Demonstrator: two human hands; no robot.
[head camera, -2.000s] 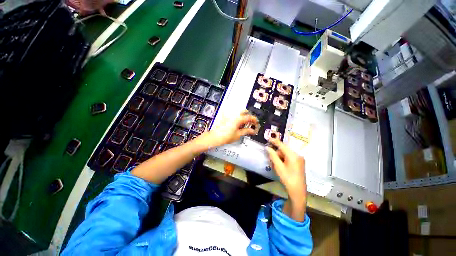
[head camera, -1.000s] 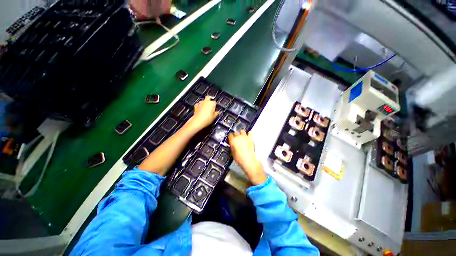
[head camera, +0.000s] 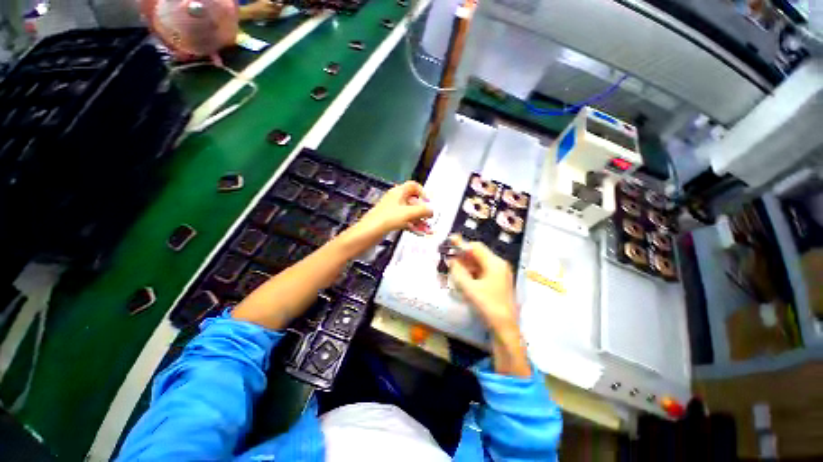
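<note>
My right hand (head camera: 485, 278) pinches a small dark square part (head camera: 448, 249) over the near left edge of the black fixture (head camera: 490, 236). My left hand (head camera: 403, 209) is just left of it, between tray and fixture, with fingers bent together; whether it holds a part is too blurred to tell. Copper-coloured rings (head camera: 510, 220) sit in the fixture's far end; my right hand hides part of its near end. The glossy black blister tray (head camera: 268, 236) lies at left, with dark square parts in several pockets, partly under my left forearm.
A green conveyor (head camera: 217, 262) carries spaced dark parts beyond the tray. A black tray stack (head camera: 81, 135) and pink fan (head camera: 194, 25) stand far left. A white machine head (head camera: 587, 171) stands between the fixture and a second loaded fixture (head camera: 645, 230). A red-orange button (head camera: 672, 407) is front right.
Both hands have moved right from the blister tray to the near end of the fixture. The right hand now shows a dark part in its fingers. The view has shifted.
</note>
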